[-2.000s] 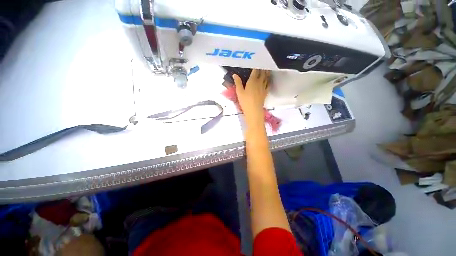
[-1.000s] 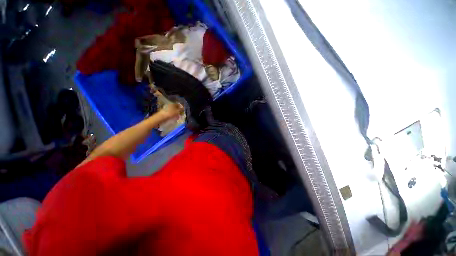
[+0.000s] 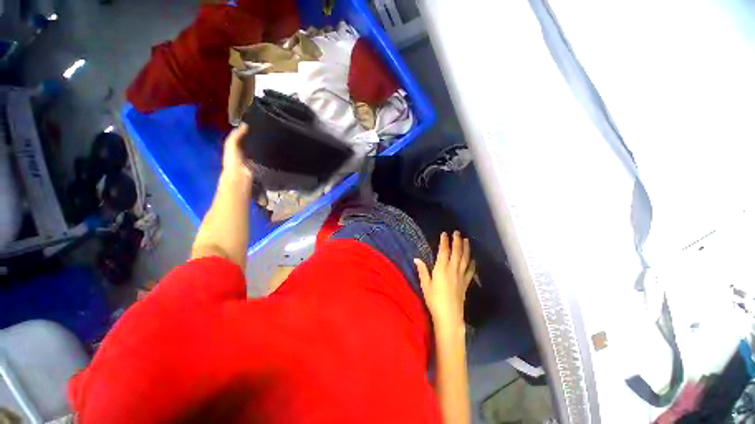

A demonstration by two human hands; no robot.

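My left hand [image 3: 236, 151] is at the side of a thick dark stack of cloth [image 3: 294, 142] and grips it over the blue bin [image 3: 165, 166]. The fingers are mostly hidden by the stack. My right hand [image 3: 449, 273] is open with fingers spread, over dark cloth at my lap beside the table edge; nothing shows in it.
The bin holds white, tan and dark red cloth [image 3: 186, 62]. The white table [image 3: 497, 91] with its ruler-marked edge stands on the right, bearing a long grey strip [image 3: 579, 83], a small brown square [image 3: 599, 340] and pink scrap [image 3: 684, 399]. A grey chair is at lower left.
The view has swung from the machine to the bin. Since one second ago, the dark stack has lifted and turned in my left hand, and my right hand has come into view at my lap.
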